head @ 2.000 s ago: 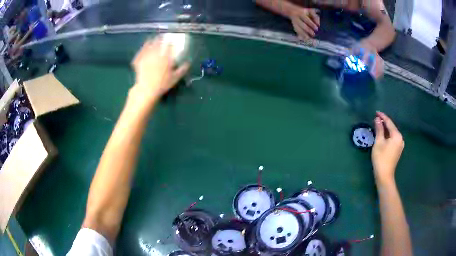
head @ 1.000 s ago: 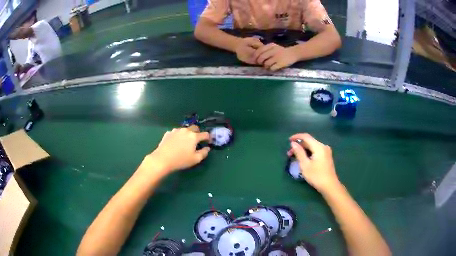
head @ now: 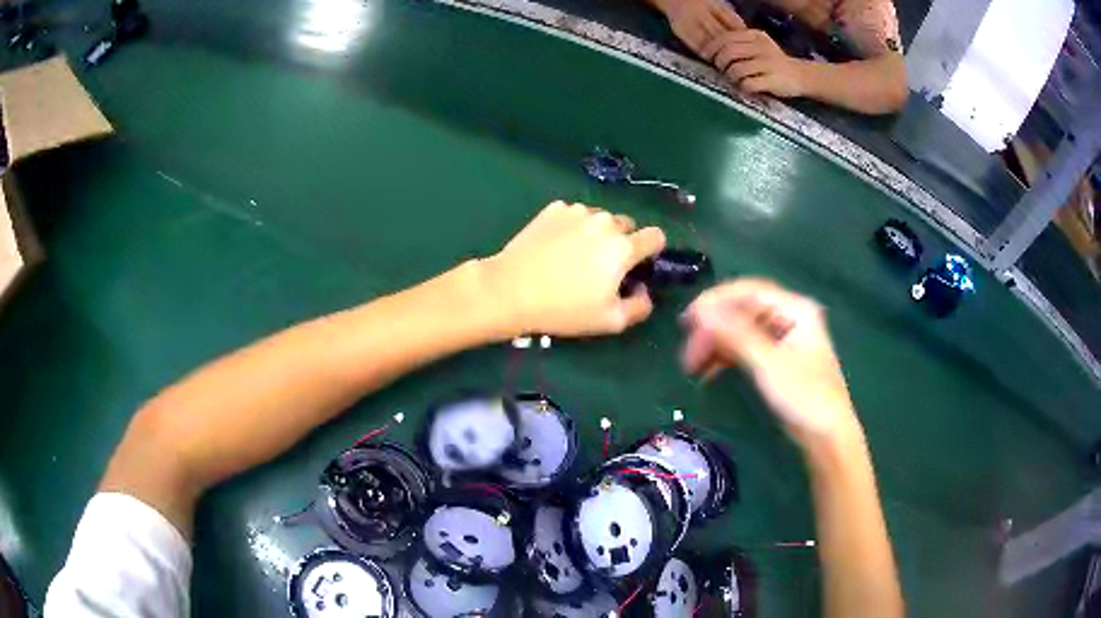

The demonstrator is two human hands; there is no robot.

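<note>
My left hand [head: 580, 272] has its fingertips closed on a black round part [head: 680, 266], seen nearly edge-on at the middle of the green belt; the fingers partly hide it. My right hand [head: 767, 344] is just right of it, blurred, with curled fingers; whether it holds anything cannot be told. A housing with a circuit board [head: 607, 165] and a white wire lies beyond my left hand. Nearer me is a pile of end covers [head: 613, 528] with pale grey faces and red leads. One cover [head: 472, 433] at the pile's far side is blurred.
A lit blue unit [head: 945, 286] and a dark round part [head: 898, 240] lie at the right by the metal rail [head: 833, 169]. A person's hands [head: 751, 60] rest beyond the rail. A cardboard box flap [head: 51, 106] is at the left; dark parts [head: 117, 33] lie at the far left.
The view has shifted and tilted. My right hand has left the disc it was over and is closer to my left hand. The blurred cover now shows on the pile's far side.
</note>
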